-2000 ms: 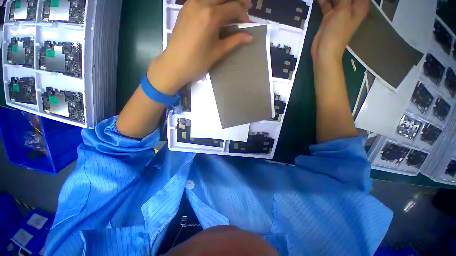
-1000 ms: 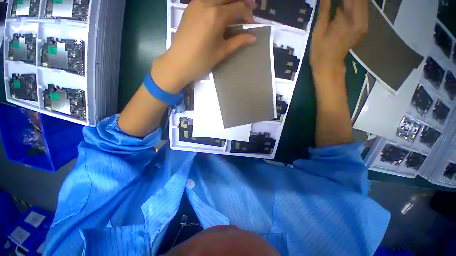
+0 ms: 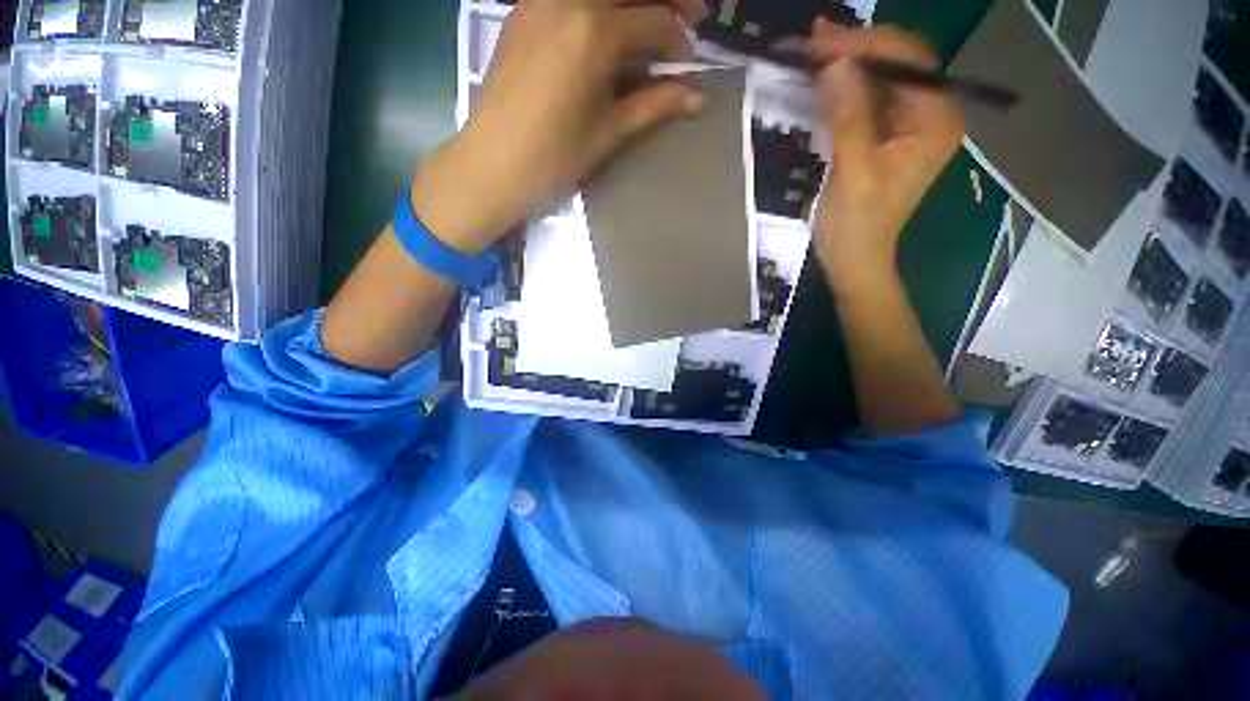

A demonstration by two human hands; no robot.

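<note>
My left hand (image 3: 576, 103), with a blue band at the wrist, holds the grey-brown adhesive sheet (image 3: 672, 226) by its upper edge. A white backing paper (image 3: 569, 308) lies partly under the sheet. Both are over a white blister tray (image 3: 548, 407) with dark circuit boards (image 3: 692, 393) in its pockets. My right hand (image 3: 891, 130) holds dark tweezers (image 3: 932, 78), blurred, pointing left toward the top edge of the sheet. The tweezer tip is too blurred to tell whether it holds anything.
A thick tray stack (image 3: 281, 178) with green-patched boards stands at left, above a blue bin (image 3: 172, 390). At right lie spare grey-brown sheets (image 3: 1049, 130), white paper (image 3: 1049, 308) and more trays of boards (image 3: 1069, 445). A dark green mat (image 3: 370, 137) shows between them.
My right hand has moved left and down from beside the spare sheets to the held sheet's upper right, and the tweezers now show in it. My left hand and sheet have barely moved.
</note>
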